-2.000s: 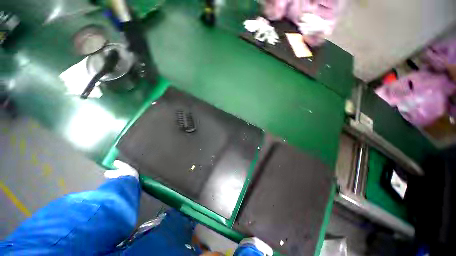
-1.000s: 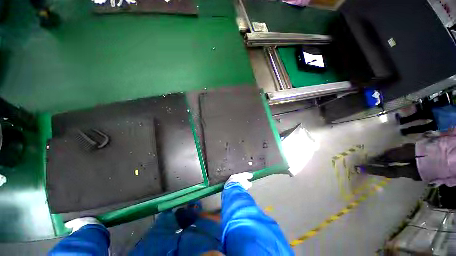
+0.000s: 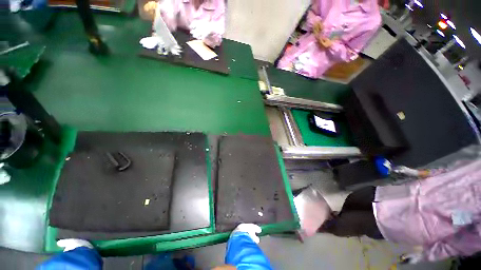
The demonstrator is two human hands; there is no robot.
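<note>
Two dark flat pads lie side by side on the green-edged bench: the left pad (image 3: 111, 203) and the right pad (image 3: 248, 182). A small black brush (image 3: 119, 162) lies on the left pad, untouched. My left hand (image 3: 75, 244), in a white glove, rests at the bench's front edge at the left pad's near corner. My right hand (image 3: 248, 230), also white-gloved, rests at the front edge of the right pad. I see nothing held in either hand; the fingers are small and not clear.
Conveyor rails (image 3: 321, 152) stand right of the pads, with a dark device (image 3: 323, 124) between them. A silvery pot (image 3: 11, 136) is at far left. White gloves (image 3: 161, 44) and a cream card (image 3: 202, 50) lie opposite. People in pink smocks are across and at right.
The view has swung right, then lifted to show the far side. My right hand stays at the front edge. The person in pink at right is now much nearer, beside the conveyor.
</note>
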